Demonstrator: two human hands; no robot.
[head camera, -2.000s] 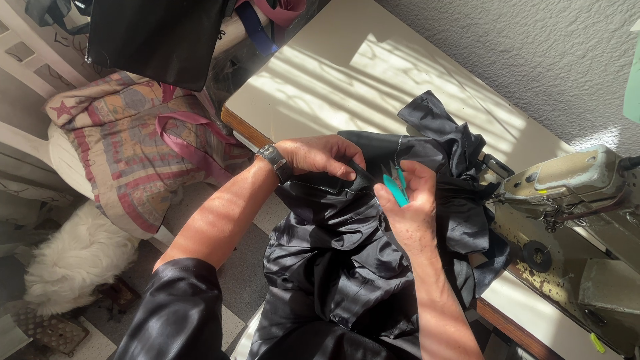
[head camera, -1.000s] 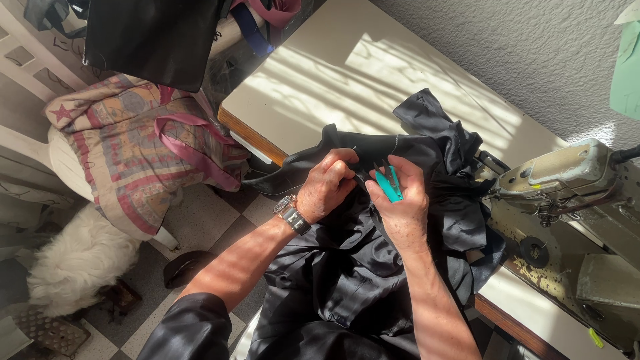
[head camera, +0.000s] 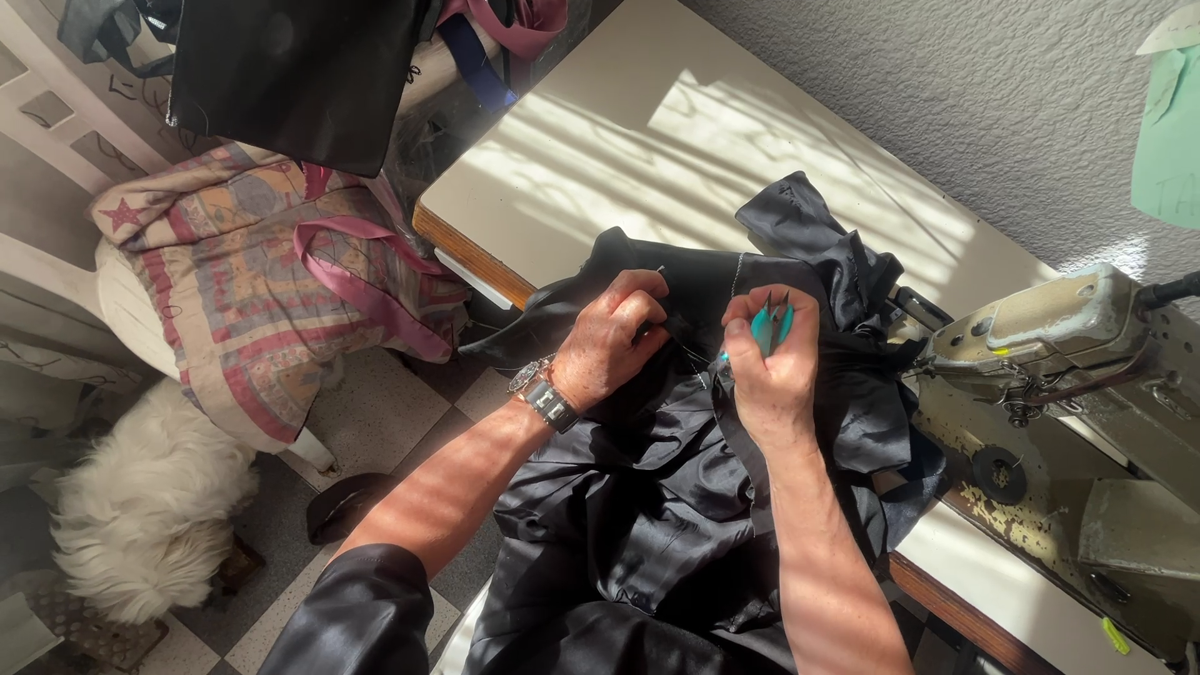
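A shiny black fabric garment (head camera: 656, 497) lies over my lap and the table edge. My left hand (head camera: 614, 342), with a watch (head camera: 544, 396) at the wrist, has its fingers curled on the dark cloth; a small thin tip shows above the index finger. Light threads run across the cloth between the hands. In my right hand (head camera: 773, 366) are turquoise-handled thread snips (head camera: 771, 326), their points upward, and the fingers also meet the garment. How the right fingertips grip the cloth is partly hidden.
An industrial sewing machine (head camera: 1041, 347) stands on the right beside a textured wall. Sunlit stripes cross the white tabletop (head camera: 581, 150). At left, a chair holds a patchwork cloth (head camera: 253, 281) with pink ribbon; a fluffy white dog (head camera: 155, 502) is on the checkered floor below. A black panel (head camera: 291, 75) is above.
My hands have moved apart, the left hand away from the right one. The snips stay in my right hand, and the light threads now show between the hands.
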